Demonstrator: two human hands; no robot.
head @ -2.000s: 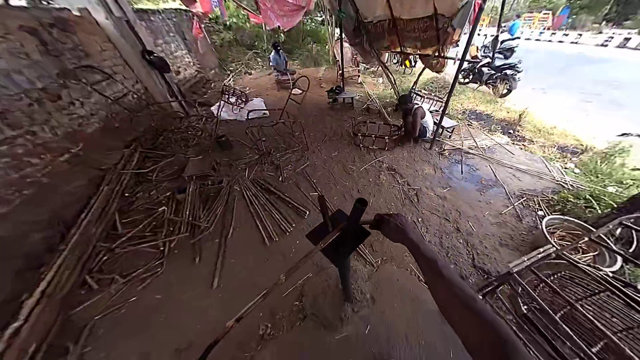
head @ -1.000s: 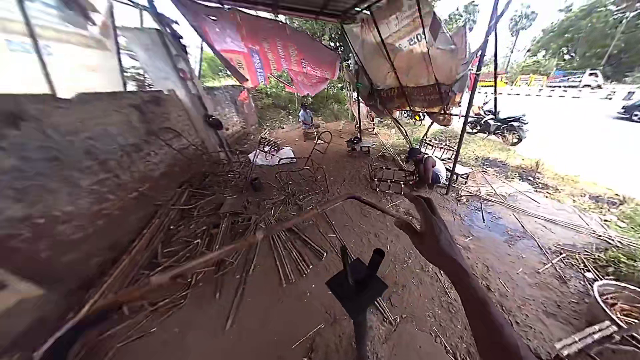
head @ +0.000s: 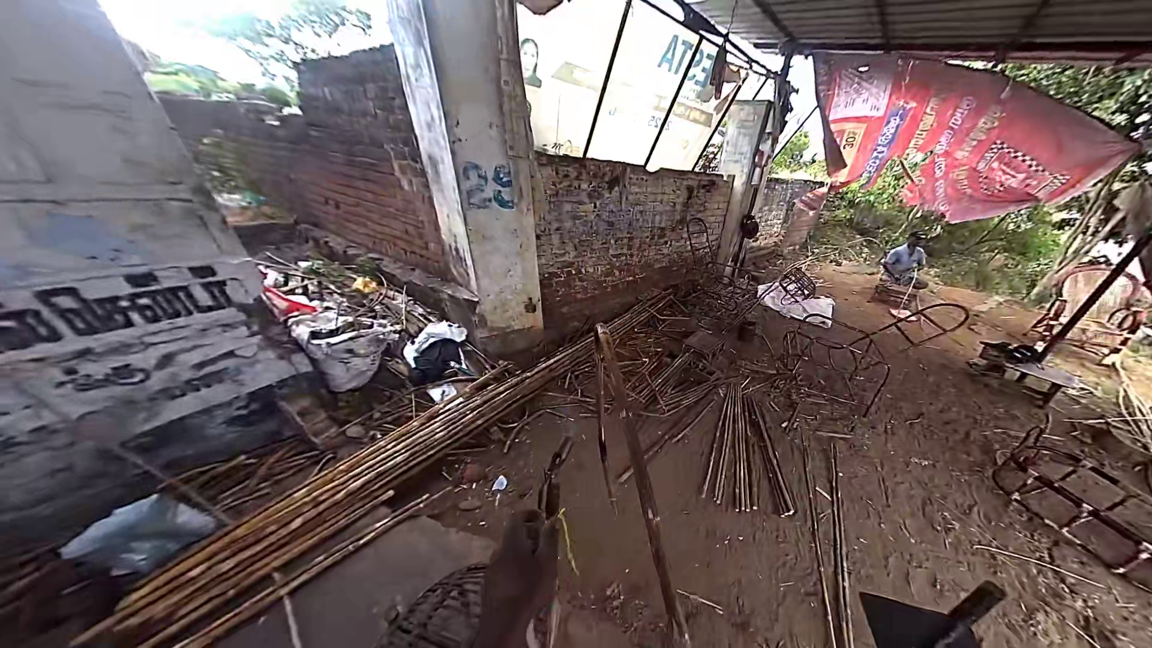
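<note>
Near the bottom centre, a hand that looks like my left hand (head: pixel 522 562) is closed around a dark, narrow tool (head: pixel 553 472) that points upward; its kind is not clear. Beside it, a bent cane pole (head: pixel 634 450) rises from the bottom edge, turns sharply at its top and comes back down. What holds the pole at its lower end is hidden. My right hand is out of view. At the bottom right corner, part of a dark metal plate with a pipe stub (head: pixel 936 621) shows. Below my left hand lies a round woven item (head: pixel 441 612).
Long cane poles (head: pixel 387 459) lie along the left, with a shorter cane bundle (head: pixel 742 450) in the middle. Curved cane frames (head: pixel 837 360) stand beyond. A concrete pillar (head: pixel 495 207) adjoins the brick wall. Another person (head: pixel 904 261) sits farther back.
The view has swung far to the left. My right hand, earlier on the cane and then beside its bent end with fingers extended, has left the view. The metal plate now shows only at the bottom right.
</note>
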